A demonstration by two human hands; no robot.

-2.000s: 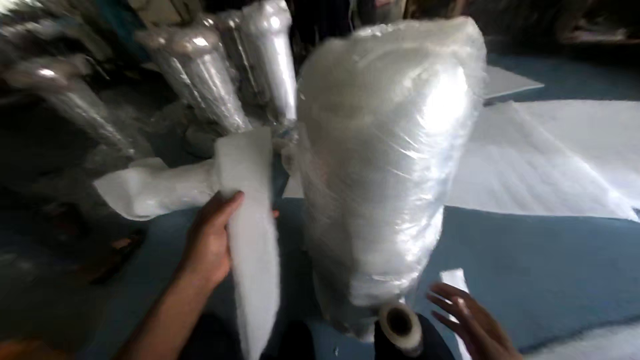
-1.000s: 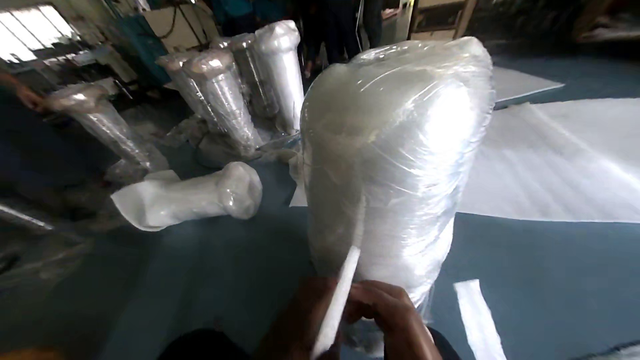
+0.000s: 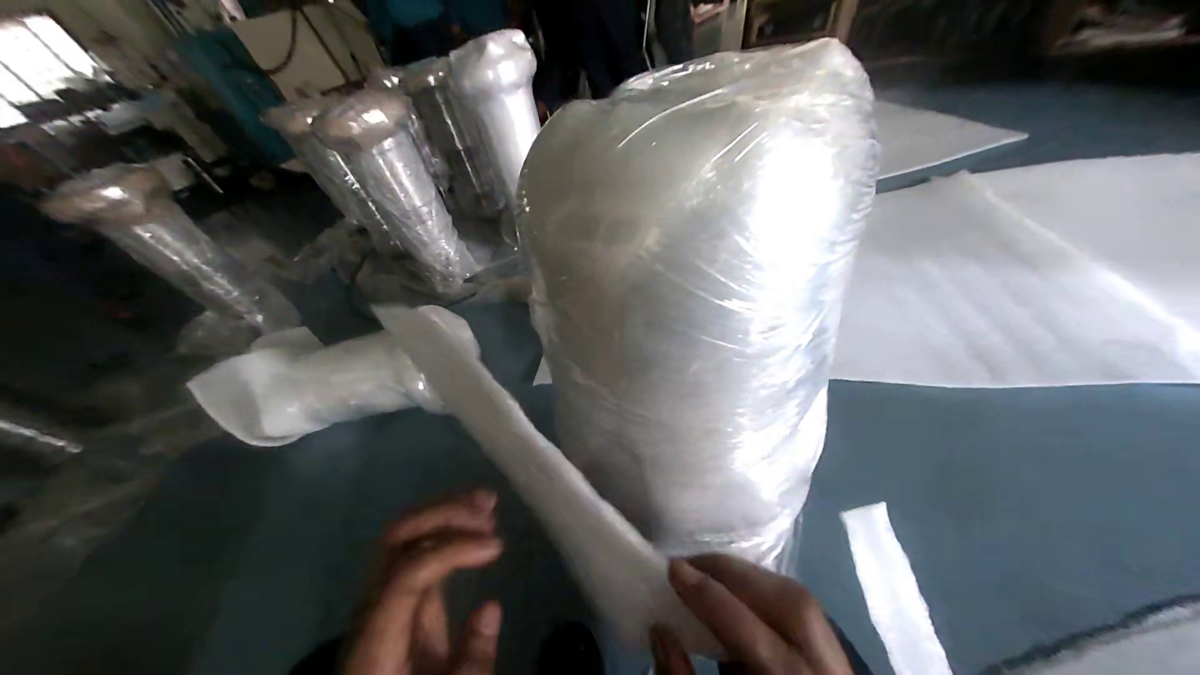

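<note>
My right hand grips the lower end of a long white foam strip, which slants up to the left. Left of the strip, my left hand has its fingers apart and holds nothing. A large upright bundle wrapped in clear plastic film stands just beyond my right hand. Behind the strip's upper end lies a smaller foam-wrapped piece on its side.
Several film-wrapped columns stand at the back left, and another leans farther left. White foam sheets cover the floor at the right. A short white strip lies at the lower right. People's legs show behind.
The strip was upright in my left hand two seconds ago; now my right hand holds it and my left hand has let go. The cardboard-cored roll seen near the bundle's base is out of sight.
</note>
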